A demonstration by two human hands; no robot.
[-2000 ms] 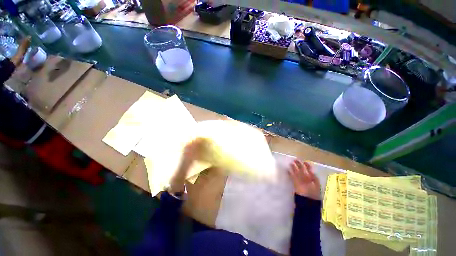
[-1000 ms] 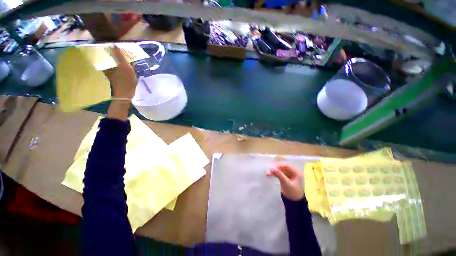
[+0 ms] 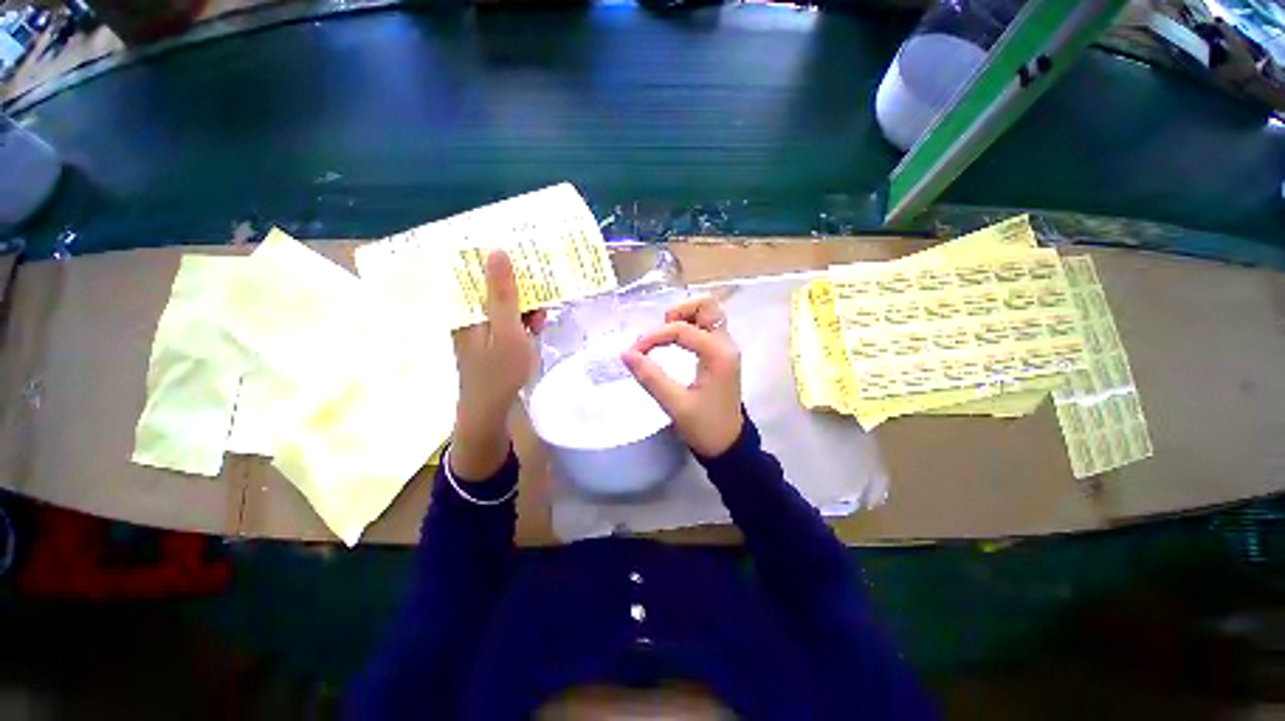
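My left hand point(image 3: 493, 359) holds a printed yellow label sheet point(image 3: 529, 254), thumb on top, beside and over the edge of a housing. The housing point(image 3: 606, 437) lies tilted on the whitish mat point(image 3: 846, 486), white part towards me and its clear part away, partly hidden by my hands. My right hand point(image 3: 698, 373) is over the white part, thumb and forefinger pinched together. A small pale patch, perhaps a label, shows by its fingertips; I cannot tell whether they hold it.
Blank pale yellow sheets point(image 3: 338, 395) lie at the left on brown cardboard point(image 3: 972, 479). A stock of label sheets point(image 3: 958, 331) and a narrow label strip point(image 3: 1102, 380) lie at the right. Beyond are the green belt point(image 3: 564, 113), another housing point(image 3: 930, 88) and a slanted green post point(image 3: 972, 127).
The housing has come from the belt onto the mat. My left hand has come back from over the belt with the label sheet. My right hand has moved left over the housing. The view looks further down.
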